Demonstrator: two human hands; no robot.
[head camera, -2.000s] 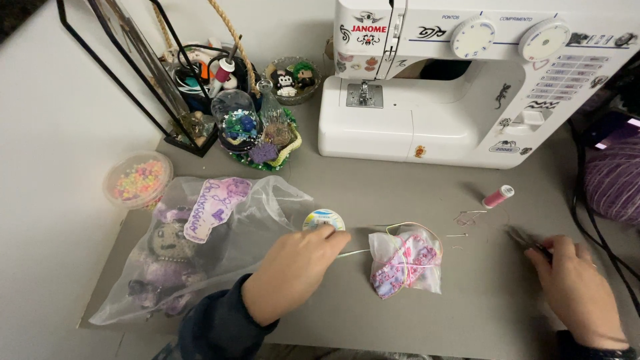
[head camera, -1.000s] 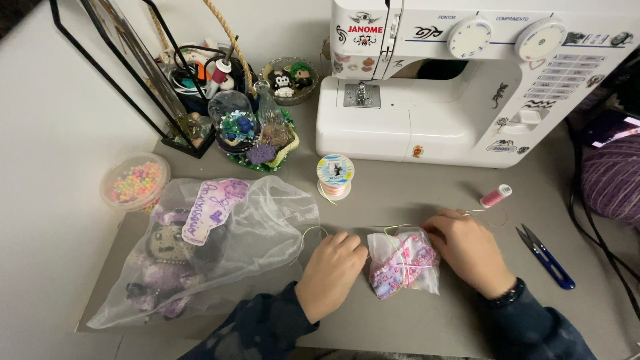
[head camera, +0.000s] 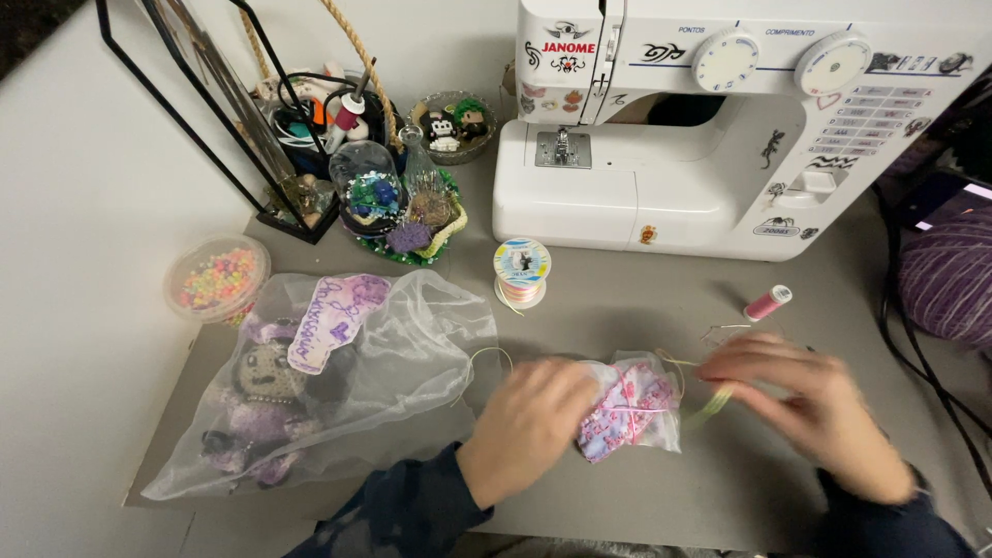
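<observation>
A small packet of floral fabric (head camera: 628, 407) in sheer wrapping, tied crosswise with pink cord, lies between my hands. My left hand (head camera: 535, 426), blurred and palm down, is at its left edge; its fingertips are hard to make out. On the right, my right hand (head camera: 806, 415) pinches a thin pale cord (head camera: 709, 407), blurred yellow-green, that runs from behind the packet. Another cord end (head camera: 492, 350) curls out left of my left hand. Behind stands a spool of multicoloured cord (head camera: 521, 291). A pink thread spool (head camera: 767, 303) lies beyond my right hand.
A white Janome sewing machine (head camera: 566, 194) stands at the back. At left are a sheer organza bag (head camera: 434, 325) holding a crocheted doll (head camera: 271, 380), a tub of beads (head camera: 217, 279) and a black-framed stand (head camera: 298, 225). Purple yarn (head camera: 949, 263) and black cables (head camera: 899, 310) lie at right.
My right hand held dark thread snips at the right, then released them; it now grips cord beside the packet. The snips are no longer visible. My left hand has left the cord spool for the packet's left side.
</observation>
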